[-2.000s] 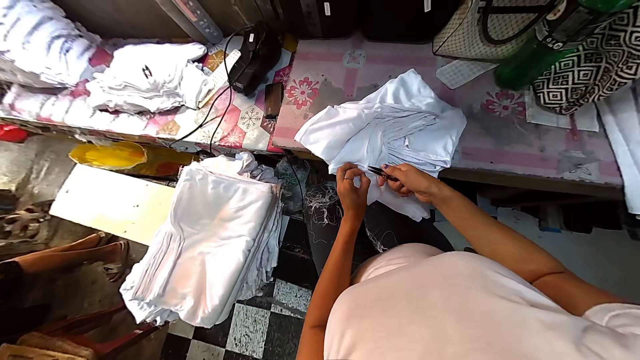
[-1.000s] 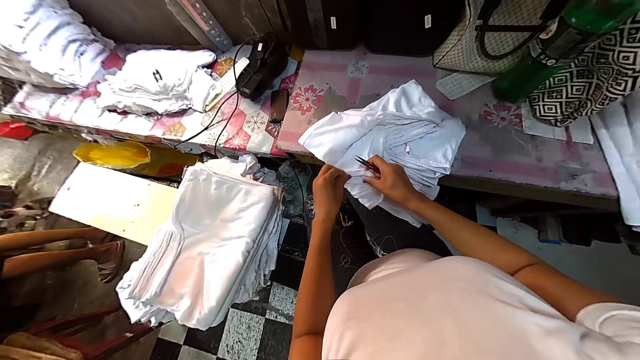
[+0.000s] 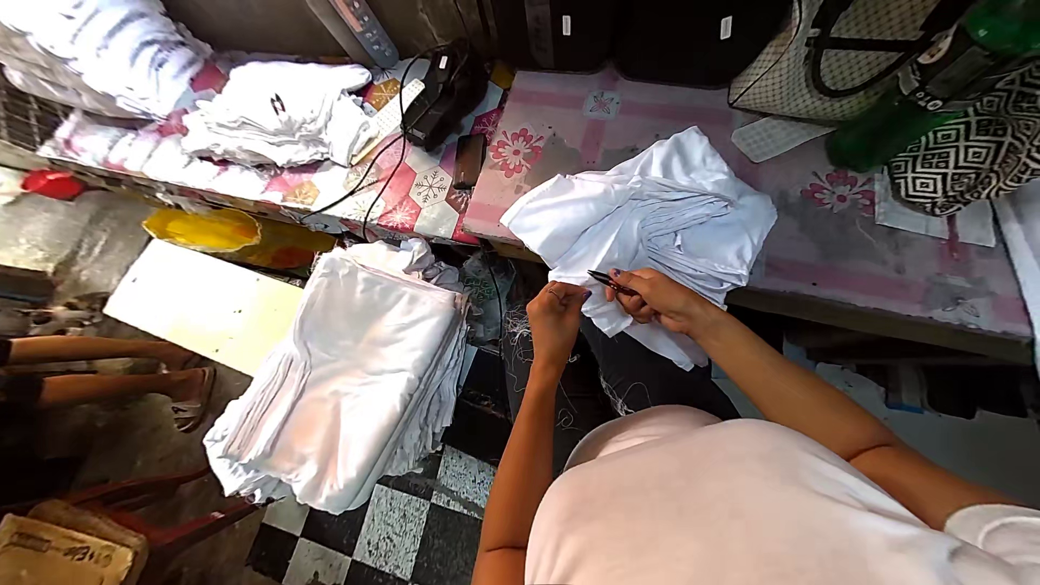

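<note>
A heap of white fabric pieces (image 3: pixel 691 219) lies on the table with the pink flowered cover, its near edge hanging over my lap. My left hand (image 3: pixel 557 313) pinches the near edge of the white cloth between thumb and fingers. Just to its right, my right hand (image 3: pixel 654 299) holds small dark thread snips (image 3: pixel 605 280), the pointed tip facing left over the cloth. Whether the blades are apart cannot be made out. Loose thread ends (image 3: pixel 617 398) lie on my dark trousers. A tall folded stack of white cloth (image 3: pixel 366 349) stands to the left of my legs.
More white garments (image 3: pixel 276 114) lie on the left table near a black device (image 3: pixel 447 89) with cables and a phone (image 3: pixel 470 161). A green bottle (image 3: pixel 869 134) and a patterned bag (image 3: pixel 967 154) stand at right. Another person's legs (image 3: pixel 106 366) are at far left, near a yellow bag (image 3: pixel 203 231).
My right hand with the snips has drawn back slightly from the heap toward the cloth's near edge. The other person's legs, at far left, have shifted.
</note>
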